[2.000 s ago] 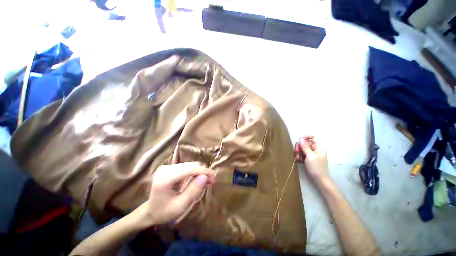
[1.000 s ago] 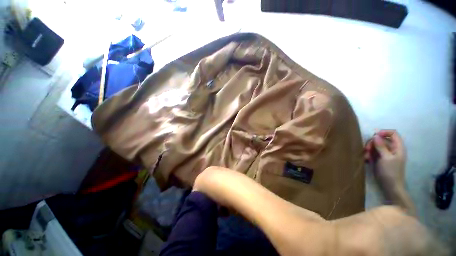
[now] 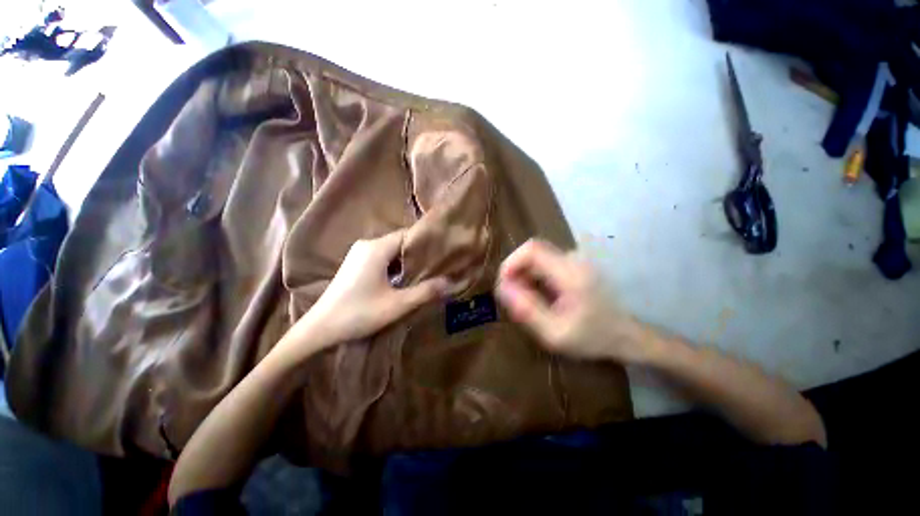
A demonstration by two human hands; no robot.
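Note:
The tan-brown jacket [image 3: 525, 393] lies inside up, its shiny lining [image 3: 252, 217] wrinkled at the left. A small dark navy label [image 3: 471, 313] lies flat on the matte cloth. My left hand [image 3: 378, 292] pinches the jacket cloth just left of the label; some fingers are hidden by a fold at a dark opening. My right hand [image 3: 550, 297] is just right of the label, blurred, with thumb and fingertips together. No needle or thread can be made out at its fingertips.
Black-handled shears [image 3: 749, 207] lie on the white table [image 3: 646, 131] right of the jacket. Dark navy fabric [image 3: 807, 35] and a small orange item [image 3: 853, 166] are at the upper right. Blue fabric [image 3: 30, 237] is at the left edge.
My right hand has come in from beyond the jacket's right edge to beside the label. My left hand, hidden earlier below the jacket, now grips cloth beside the label. The view has shifted.

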